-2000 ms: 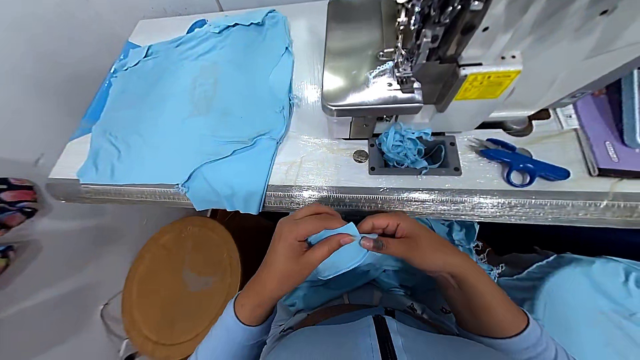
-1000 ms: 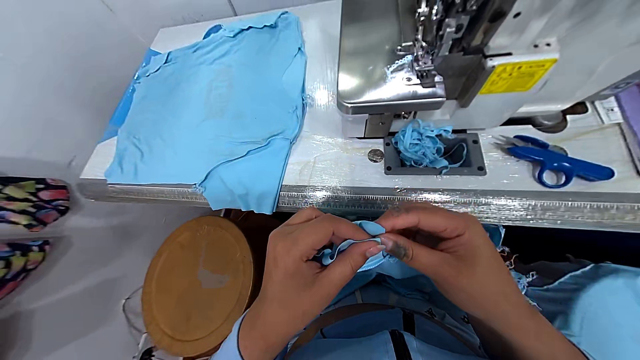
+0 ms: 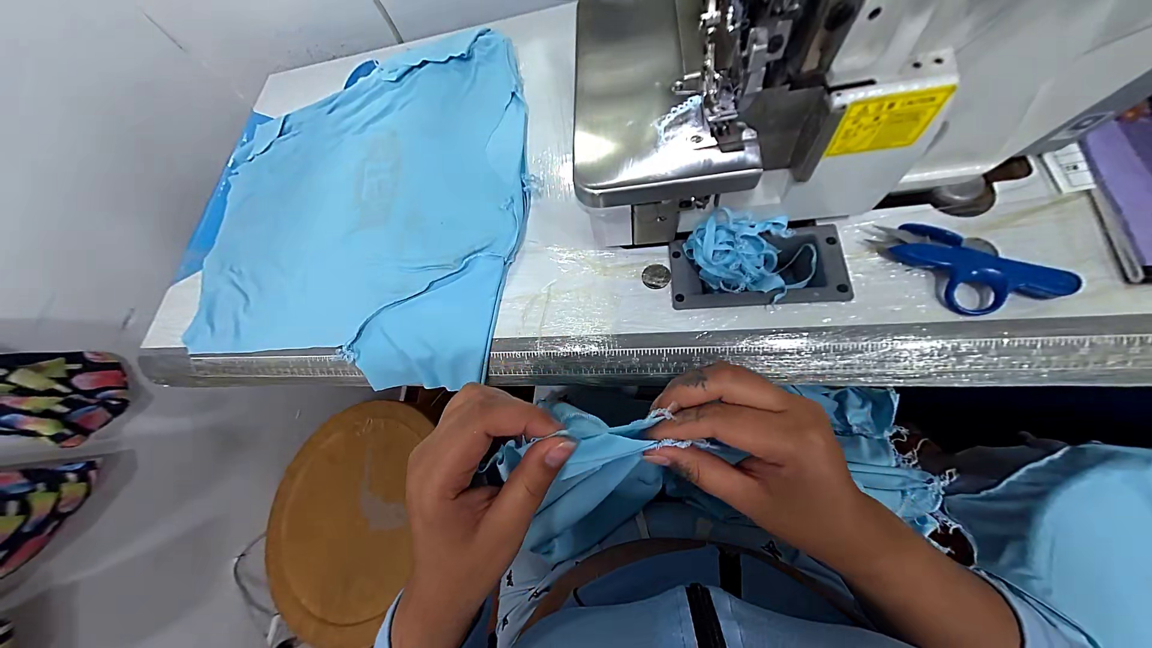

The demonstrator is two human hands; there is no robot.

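Observation:
Between both hands, over the lap, is a light blue knit garment piece. My left hand pinches it between thumb and fingers. A short way to the right, my right hand grips two frayed fabric edges, one above the other, with its fingers and thumb. Another light blue garment lies spread on the table at left, one part hanging over the front edge. At the upper middle stands an overlock sewing machine.
Blue thread snips and a coin lie beside a grey recessed tray holding blue fabric trimmings. A taped ruler runs along the table's front edge. A round brown stool stands below left; more blue fabric lies at lower right.
The fabric between my hands was bunched and mostly covered by fingers; now more of it shows, with two frayed edges at my right hand. My hands have moved slightly apart.

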